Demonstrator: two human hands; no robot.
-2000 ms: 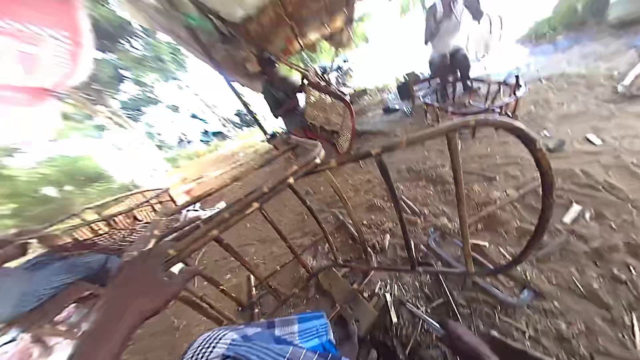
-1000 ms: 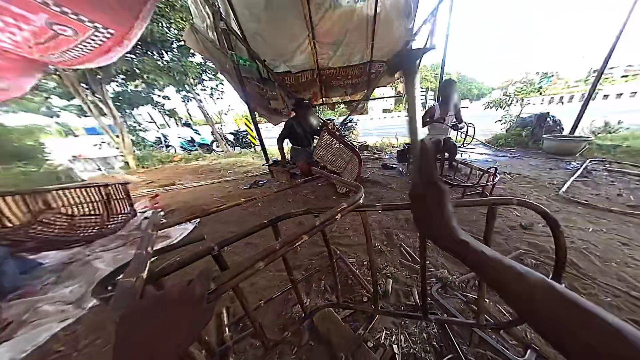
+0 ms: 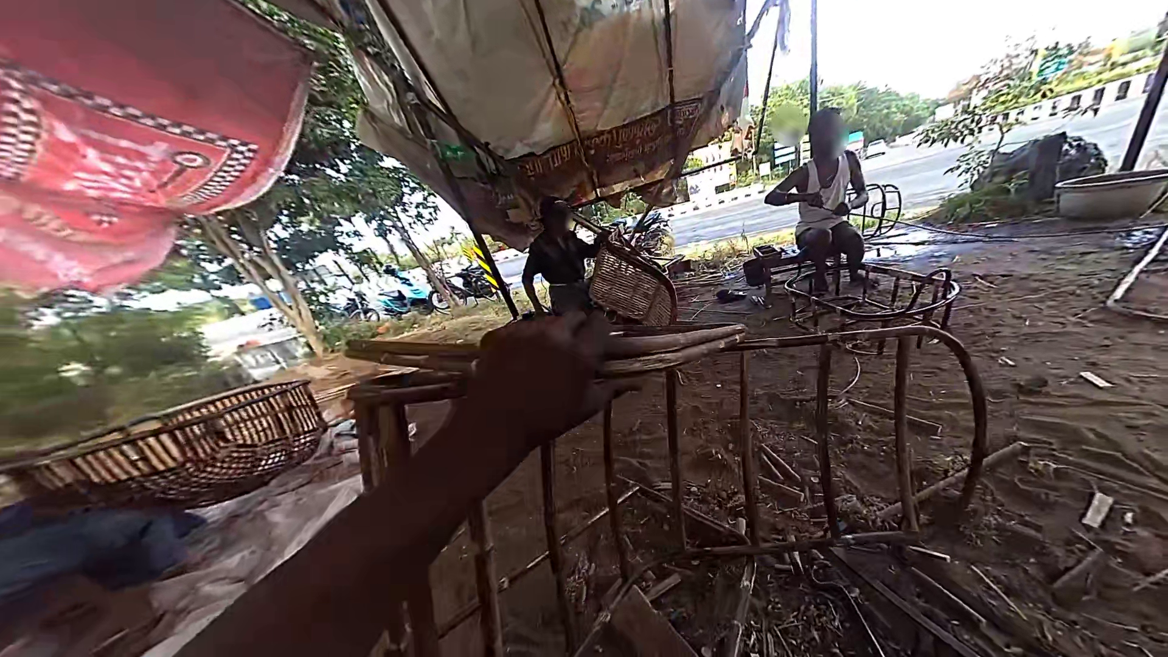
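My left hand [image 3: 547, 370] reaches in from the bottom left, fist closed around several cane poles [image 3: 680, 342] lying along the top of a cane frame. The frame [image 3: 826, 438] has a rounded right end and upright rungs between its upper and lower rails. The fist hides part of the poles and top rail. My right hand is not in view.
Cane offcuts [image 3: 639, 620] litter the ground under the frame. A woven cane basket [image 3: 219, 447] is at left beside plastic sheeting [image 3: 274, 547]. Two people sit beyond, one by a woven panel [image 3: 631, 287], one by a bent cane frame [image 3: 871, 292]. A tarpaulin [image 3: 630, 73] hangs overhead.
My left hand has moved from the lower left up to the middle of the view. My right hand, raised with a tool one second ago, has left the view.
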